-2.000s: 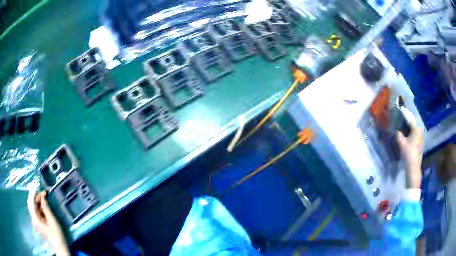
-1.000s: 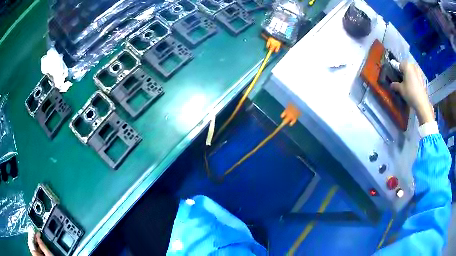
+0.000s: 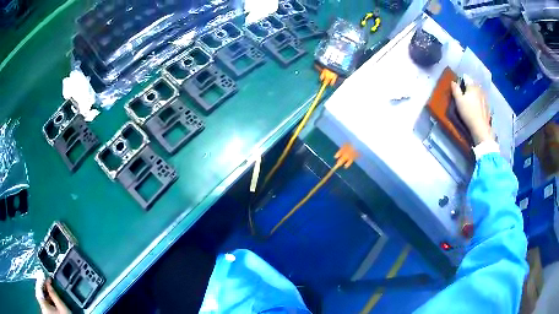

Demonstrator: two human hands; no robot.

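Note:
My left hand is at the lower left, partly cut off by the frame's edge. Its fingers are at the near edge of a dark grey device housing lying on the bench; whether they grip it is unclear. My right hand is over the orange-brown fixture on the white machine. Its fingers are bent down around something dark, mostly hidden under the hand, so the grip cannot be told. More housings lie in a slanting row on the green bench, each with a round hole and a window.
Black panels under shiny film lie behind the row, beside crumpled white pieces. The white machine holds a dark round object and buttons. Orange-ended cables hang at the bench edge. Clear film lies at left.
The view has shifted. The orange-brown fixture and dark item, more exposed a second ago, are now more covered by my right hand. My left hand remains beside the same housing.

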